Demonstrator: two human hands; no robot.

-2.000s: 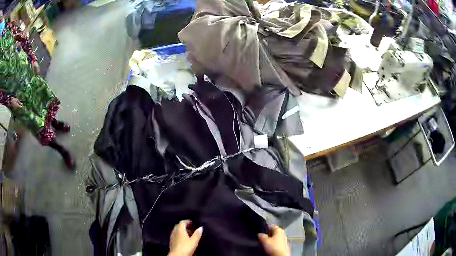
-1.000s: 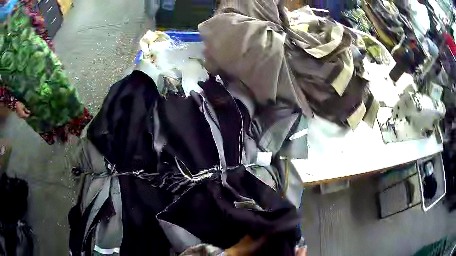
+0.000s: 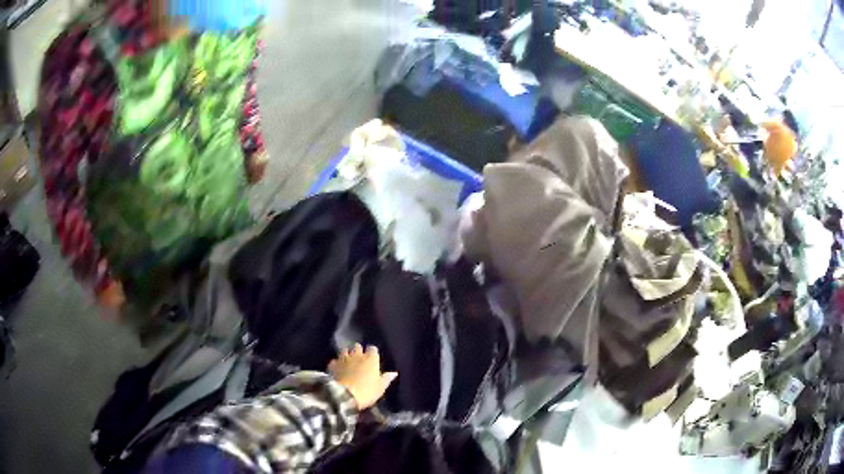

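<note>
A bundle of black and grey cloth (image 3: 296, 278) lies across the lower middle, with a pale tie partly visible over it. My left hand (image 3: 363, 375), in a plaid sleeve reaching from the lower left, lies palm down on the bundle with its fingers spread. It does not visibly grip anything. My right hand is not in view. The picture is somewhat blurred.
A person in green and red clothing (image 3: 176, 139) stands close at the left. A brown-grey cloth pile (image 3: 546, 241) lies beyond the bundle at the right. A blue-rimmed bin (image 3: 435, 162) with pale scraps is behind. A sewing machine (image 3: 740, 417) is at the lower right.
The view has swung, so the bundle and brown-grey pile appear lower and further right. The person at the left looks nearer. My left hand now reaches across the bundle; my right hand has left view.
</note>
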